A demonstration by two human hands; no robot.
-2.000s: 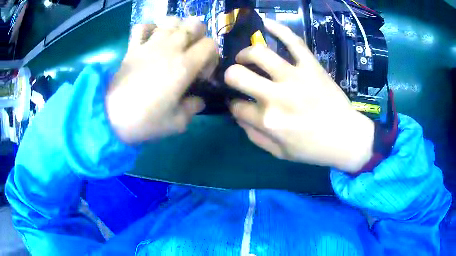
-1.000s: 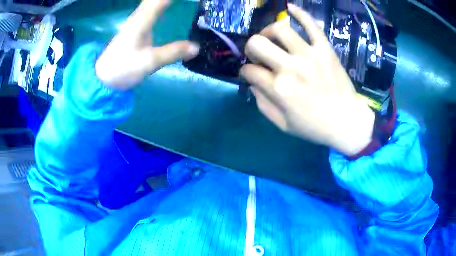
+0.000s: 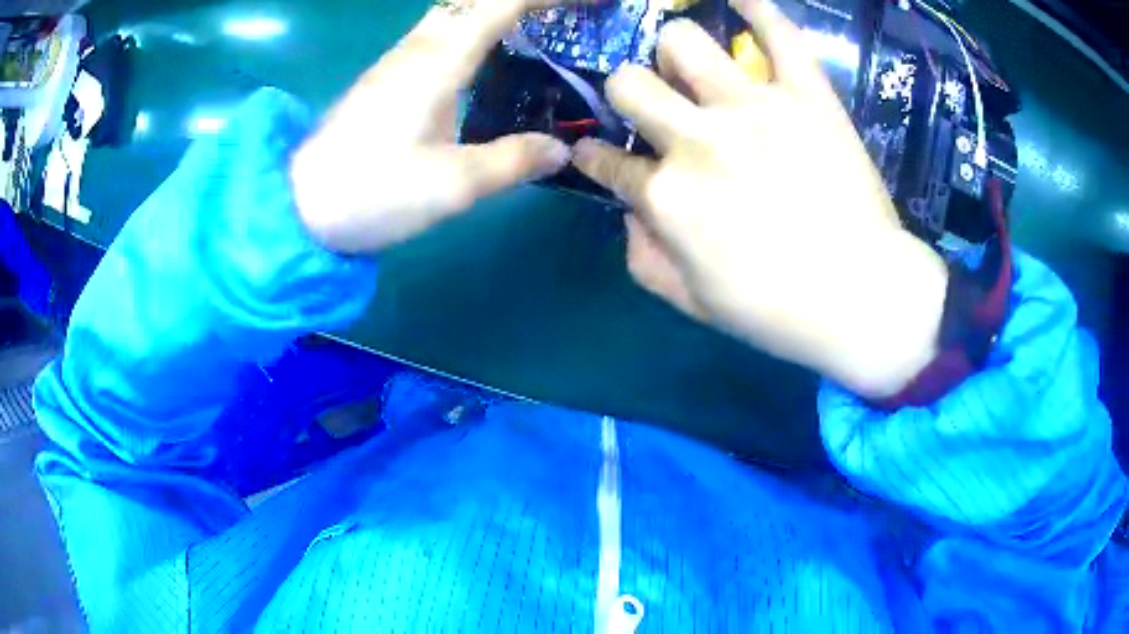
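The open black projector housing (image 3: 922,112) lies at the top of the view, partly cut off by the edge. The blue main board (image 3: 582,37) shows at its left end, with a pale flat cable (image 3: 567,77) and a small red wire beside it. My left hand (image 3: 433,136) is at the left end of the housing, thumb at its near edge, fingertips cut off at the top. My right hand (image 3: 768,198) lies over the middle of the housing, fingers bent into it; an orange-gold strip (image 3: 749,56) shows between the fingers. What the fingertips touch is partly hidden.
The housing lies on the glossy green bench mat (image 3: 520,297), whose front edge runs close to my body. White and black items (image 3: 81,124) lie at the far left. A white cable (image 3: 972,87) loops along the right side of the housing. A dark red band is on my right wrist.
My left hand moved off the middle of the housing to the left, then back onto its left end. The housing now shows farther right, with the blue board and pale cable uncovered.
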